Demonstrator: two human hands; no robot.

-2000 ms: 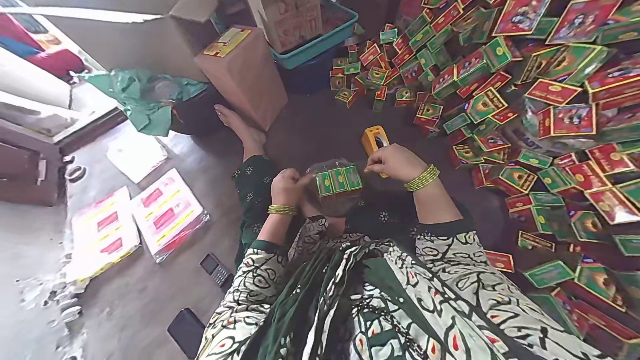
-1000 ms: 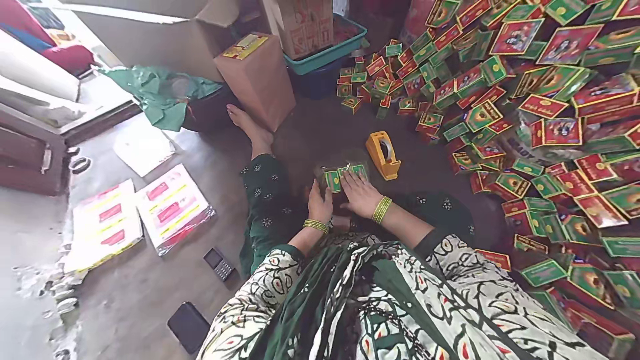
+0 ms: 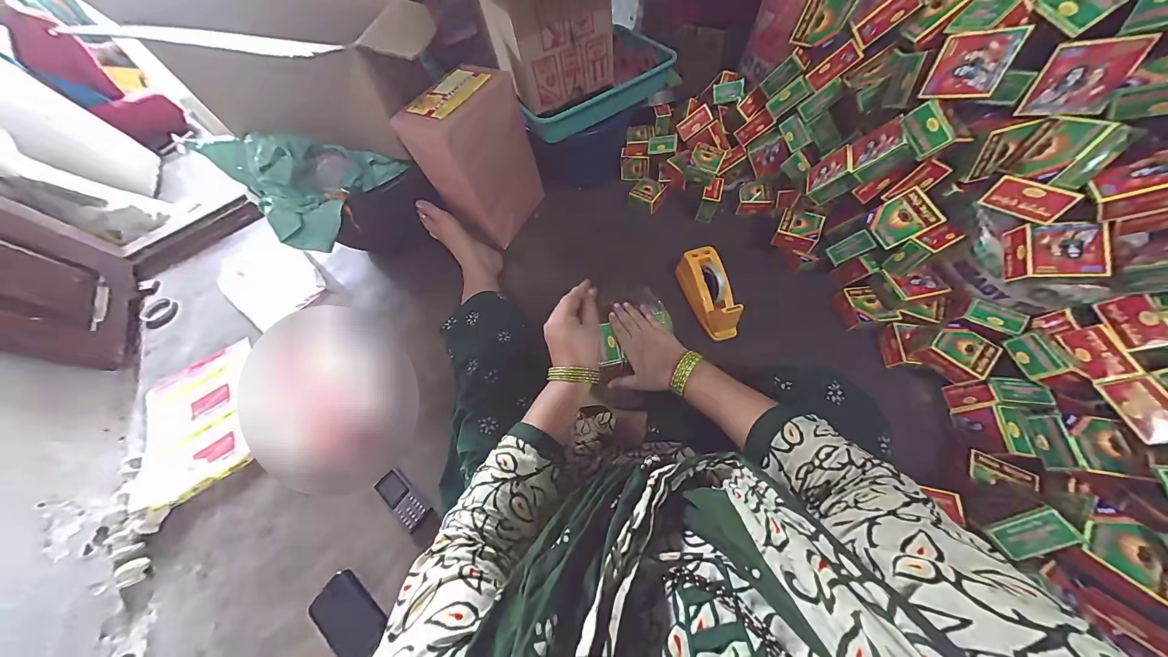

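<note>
A clear-wrapped packet of small green boxes (image 3: pixel 610 349) is held between my two hands above my lap. My left hand (image 3: pixel 573 330) stands on edge along its left side, fingers together. Flat across its top and right part lies my right hand (image 3: pixel 646 351), fingers slightly spread, covering much of it. To the right of my right hand, a yellow tape dispenser (image 3: pixel 709 292) with a roll of tape rests on the dark floor.
Many red and green printed cartons (image 3: pixel 912 219) are heaped at the right. A brown paper-wrapped box (image 3: pixel 474 151), a teal tray (image 3: pixel 598 100) and an open cardboard box (image 3: pixel 274 73) stand ahead. On the left floor lie printed sheets (image 3: pixel 196 429), a keypad phone (image 3: pixel 402 499) and a dark smartphone (image 3: pixel 348 614).
My right hand has gone from beside the tape dispenser to the packet and lies on it. My left hand has turned upright along the packet's side.
</note>
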